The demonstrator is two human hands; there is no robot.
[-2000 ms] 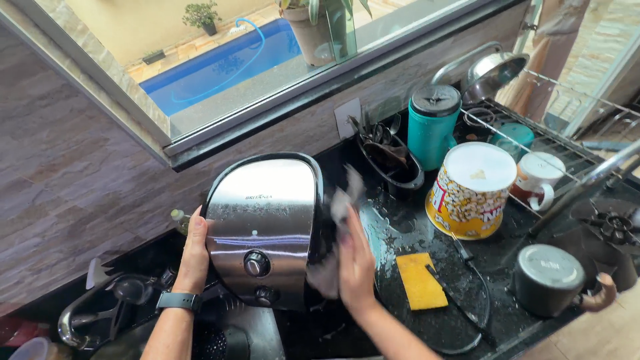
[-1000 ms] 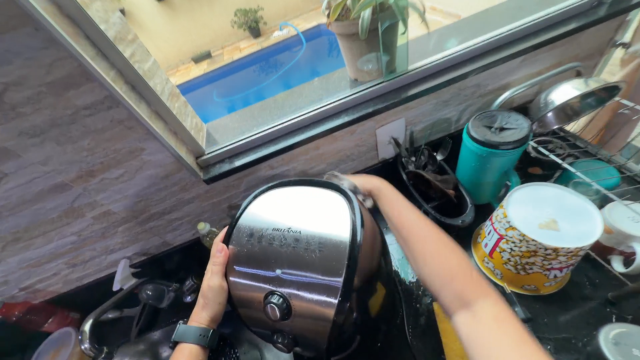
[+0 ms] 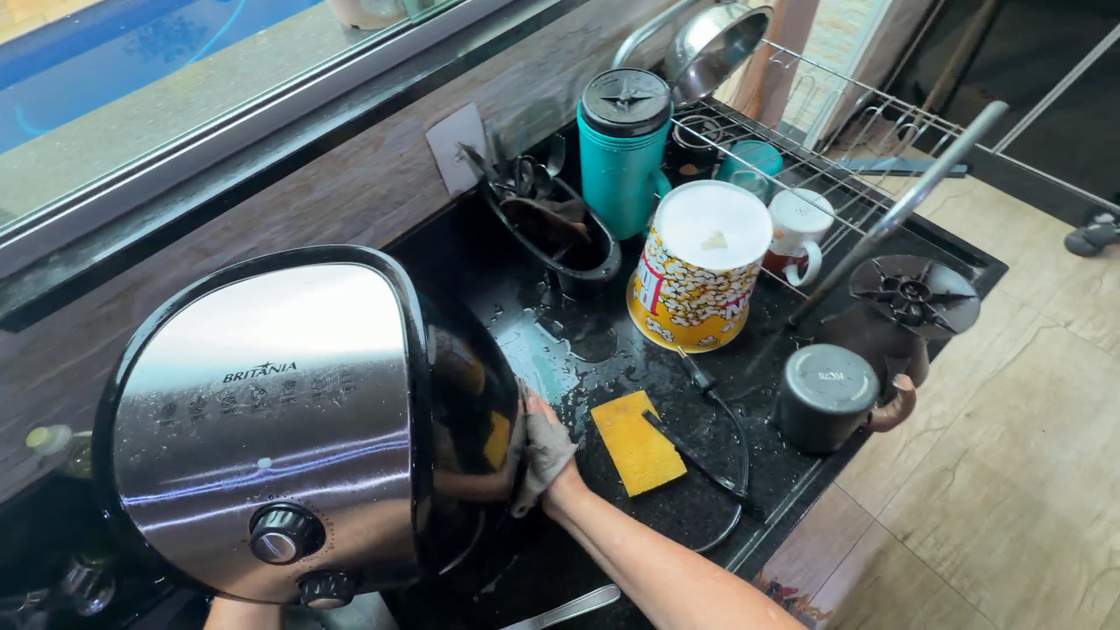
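A Britânia air fryer (image 3: 271, 420) with a brushed steel front, two knobs and a glossy black body fills the left of the view, its front dotted with droplets. Against its right side my right hand (image 3: 556, 468) holds a grey cloth (image 3: 544, 451), fingers partly hidden behind the cloth and the body. Of my left arm only a bit of forearm (image 3: 243, 614) shows under the fryer; the hand itself is hidden. A yellow sponge cloth (image 3: 639, 444) lies on the wet black countertop (image 3: 525, 560) to the right, with a black power cord (image 3: 742, 446) over its edge.
Behind stand an oval cutlery holder (image 3: 560, 262), a teal jug (image 3: 623, 166) and an upturned popcorn bucket (image 3: 700, 280). A wire dish rack (image 3: 840, 166) with mugs is at the back right. A dark upturned cup (image 3: 827, 394) sits near the counter's right edge. A metal handle (image 3: 569, 608) lies in front.
My right hand has come from the fryer's back top edge down to its right side. My left hand, earlier on the fryer's left side, is now out of sight. The view has swung right and down.
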